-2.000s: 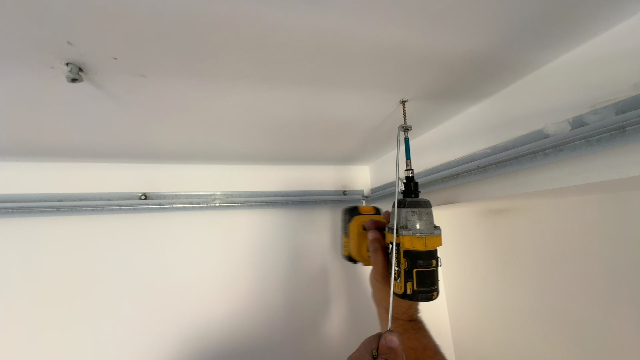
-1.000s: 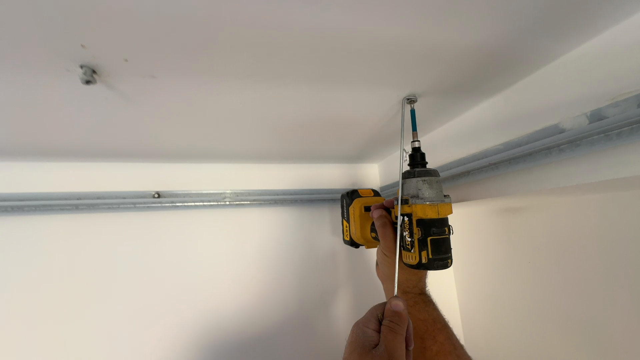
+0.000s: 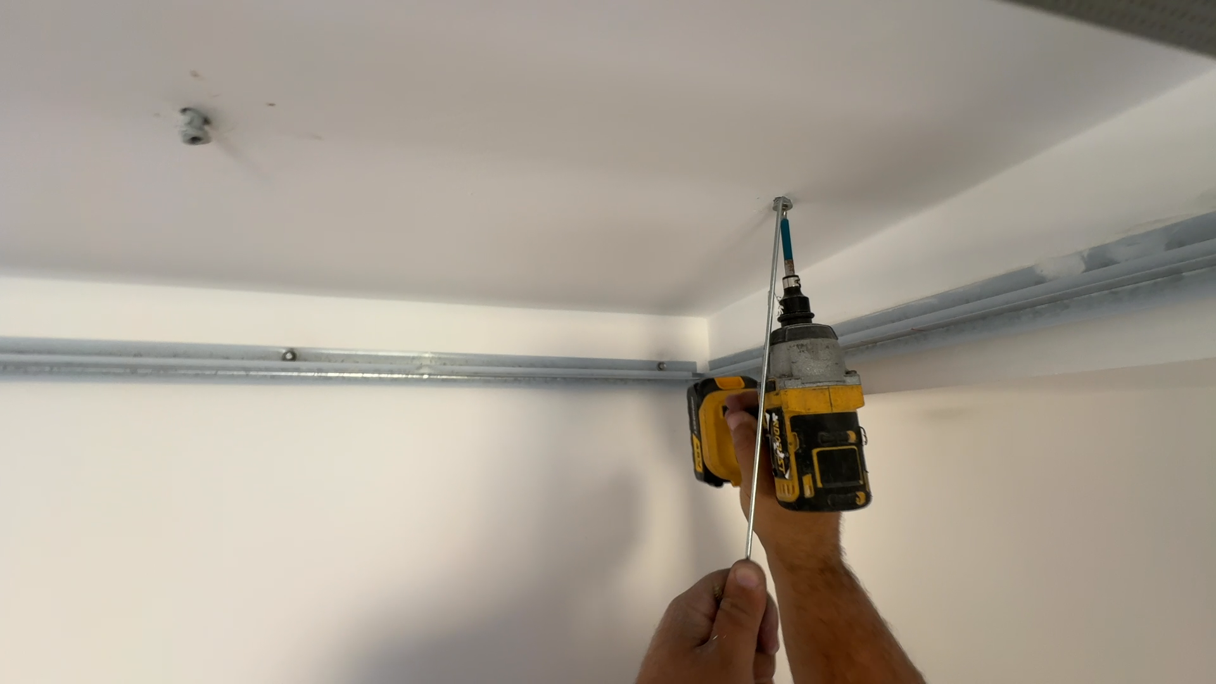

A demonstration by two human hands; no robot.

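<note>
My right hand (image 3: 750,456) grips a yellow and black cordless impact driver (image 3: 819,418), which points upward with its battery on the left. A bit with a blue sleeve (image 3: 787,242) reaches from its chuck to a small metal bracket (image 3: 782,203) against the ceiling; the screw there is mostly hidden. Below the driver, my left hand (image 3: 722,622) pinches the lower end of a thin metal rod (image 3: 762,418). The rod runs up in front of the driver to the bracket.
Galvanised metal channels run along the back wall (image 3: 427,366) and the right wall (image 3: 1026,294), just below the ceiling. A metal fitting (image 3: 195,126) sticks out of the ceiling at the left. A grey edge (image 3: 1130,19) crosses the top right corner.
The long screw visible below the ceiling two seconds ago has gone in, and the bracket and driver bit have risen to the ceiling. More of my left hand shows now.
</note>
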